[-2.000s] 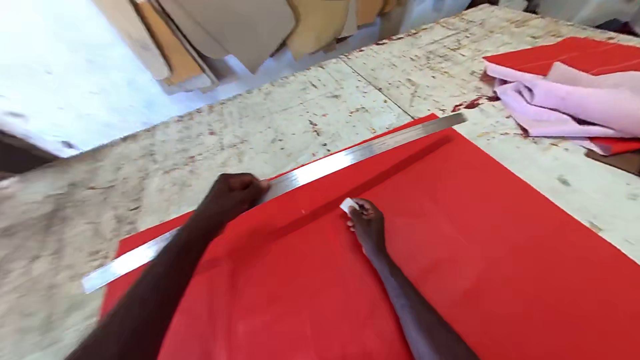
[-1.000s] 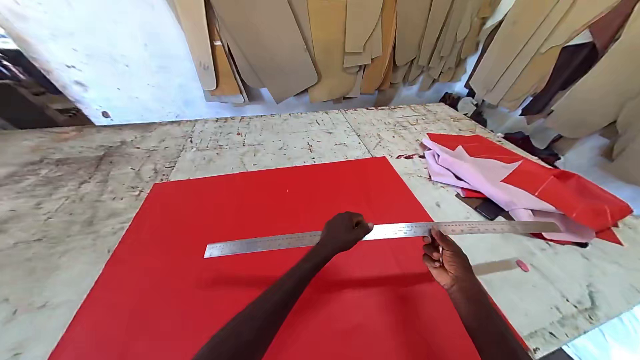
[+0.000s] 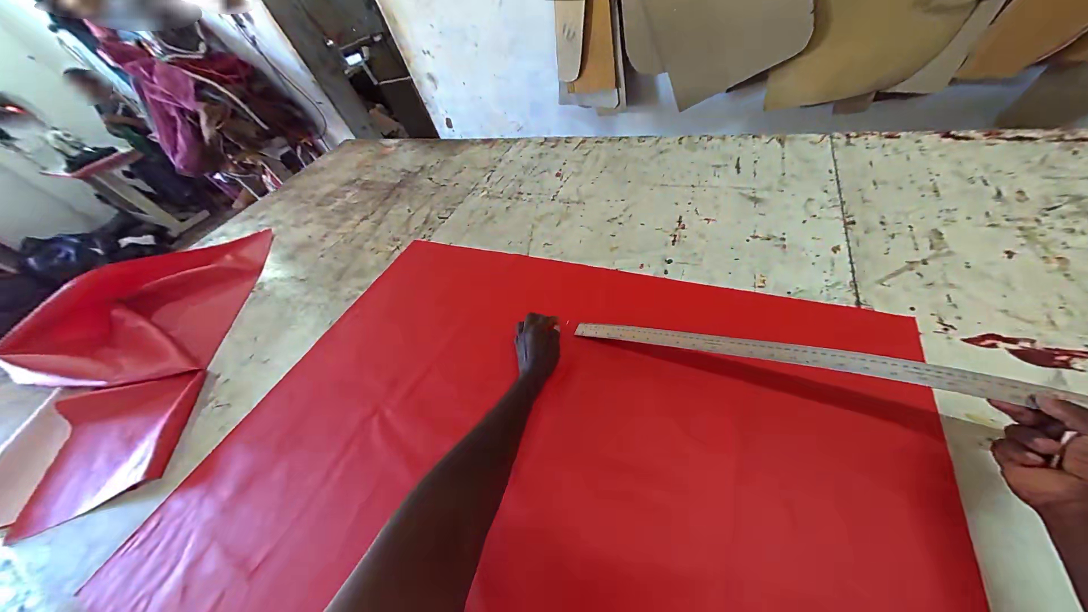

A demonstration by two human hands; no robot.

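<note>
A large sheet of red glossy material [image 3: 680, 476], perhaps leatherette, lies flat on the worktable. My left hand [image 3: 538, 344] rests on it with curled fingers, just left of the end of a long metal ruler [image 3: 765, 348] and apart from it. Whether those fingers hold anything is hidden. At the right edge my right hand [image 3: 1041, 446] grips the other part of the ruler, beyond the sheet's right edge, with a small white piece also between its fingers. The ruler slants across the upper part of the sheet and casts a shadow below it.
A crumpled piece of red material with a pale backing [image 3: 127, 340] hangs over the table's left side. The stained worktable [image 3: 646, 195] runs back to a wall where flat templates [image 3: 722, 42] hang. Piled cloth [image 3: 187, 110] lies beyond at the upper left.
My left hand has let go of the ruler, which it was pressing on earlier. My right hand, still on the ruler, is farther right of the sheet. The view has swung left.
</note>
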